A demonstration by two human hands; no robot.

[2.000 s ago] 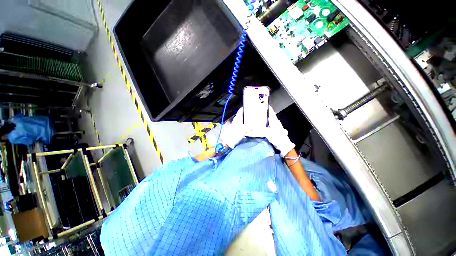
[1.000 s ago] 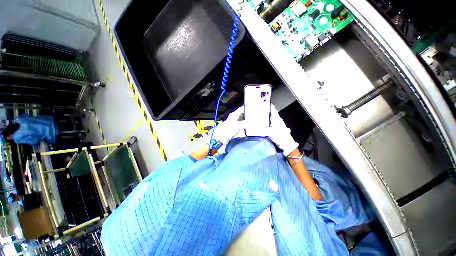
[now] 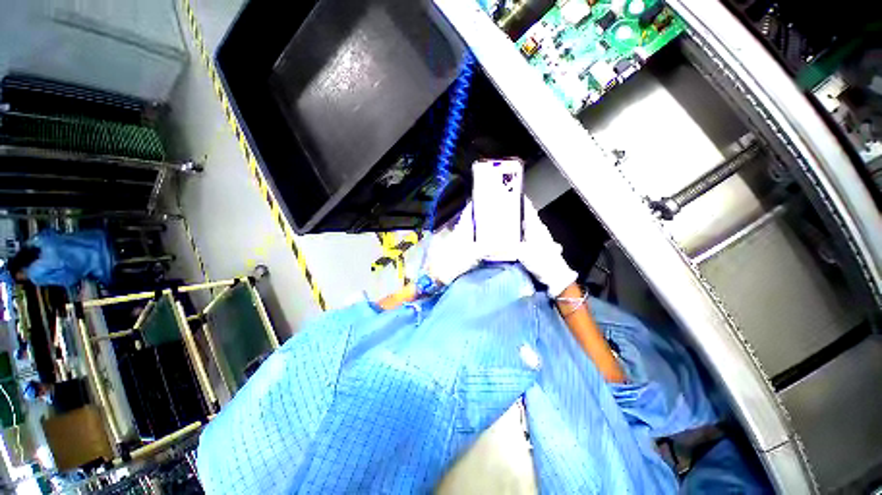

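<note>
A smartphone [image 3: 498, 208] with a pale face and a dark camera patch stands upright at my lap. My left hand [image 3: 452, 248], white-gloved with a blue strap at the wrist, holds it from the left side. My right hand [image 3: 543, 253], white-gloved with a thin bracelet at the wrist, holds it from the right side. The fingers of both hands are mostly hidden behind the phone. A blue coiled cord [image 3: 452, 135] runs from the left wrist up to the conveyor rail.
A large black tote [image 3: 372, 97] is beside the conveyor rail [image 3: 629, 227]. A green circuit board [image 3: 600, 48] lies between the rails, above a cross shaft [image 3: 711, 181]. Racks [image 3: 164, 372] and a person in blue [image 3: 73, 256] are at the left.
The blue cord has swung slightly to the right. Both hands keep the phone in nearly the same place, and the view has shifted slightly.
</note>
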